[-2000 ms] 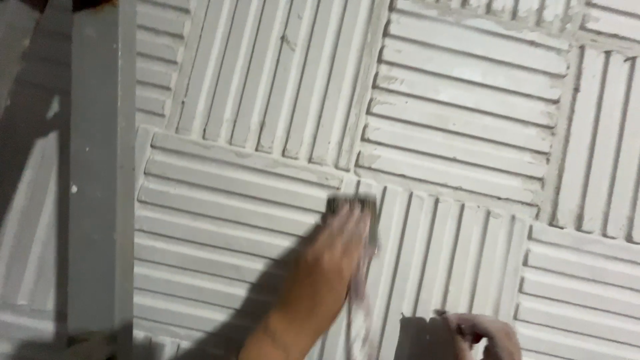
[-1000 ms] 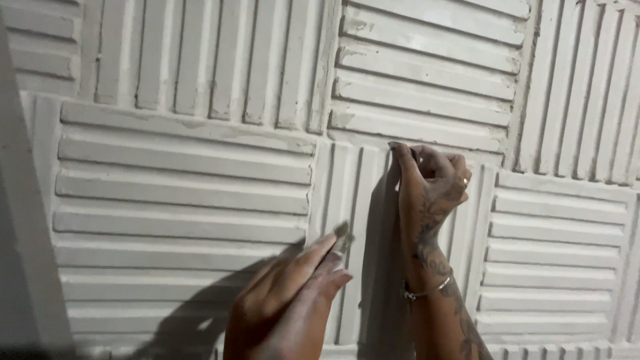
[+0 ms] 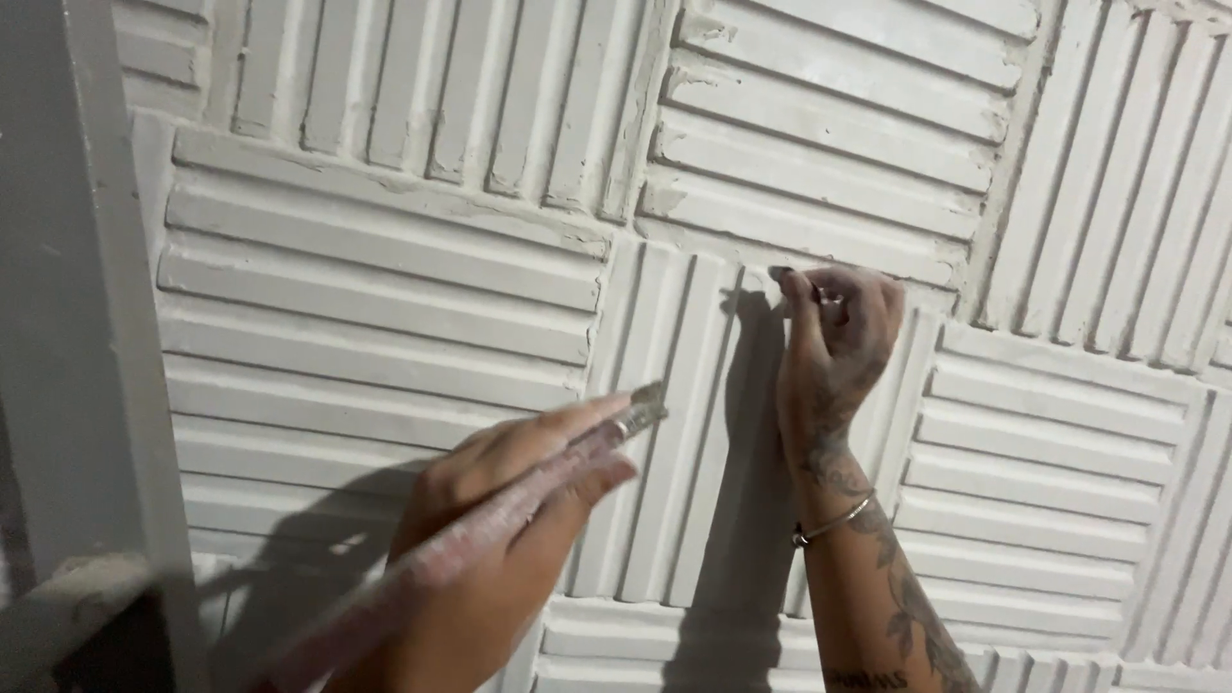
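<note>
A paintbrush (image 3: 539, 486) with a short, worn bristle tip and a paint-smeared reddish handle is in my left hand (image 3: 491, 520), its tip over the ribs of a white panel. My right hand (image 3: 847, 318), with a bracelet (image 3: 835, 522) on the wrist, is bent at the top edge of the vertically ribbed panel (image 3: 664, 481). Between its thumb and fingers is a small dark piece (image 3: 782, 275), its kind unclear. Rough filler or plaster marks the seam (image 3: 404, 183) above the horizontally ribbed panel at left.
More ribbed white panels (image 3: 828, 125) surround the hands, their ribs running in alternating directions, with rough seams. A grey upright post or frame (image 3: 106, 289) stands along the left edge. Both arms cast dark shadows on the panels.
Two seconds ago a hand was at the seam corner and another low at the right. The right hand has since been up at the panel's top edge, where it stays.
</note>
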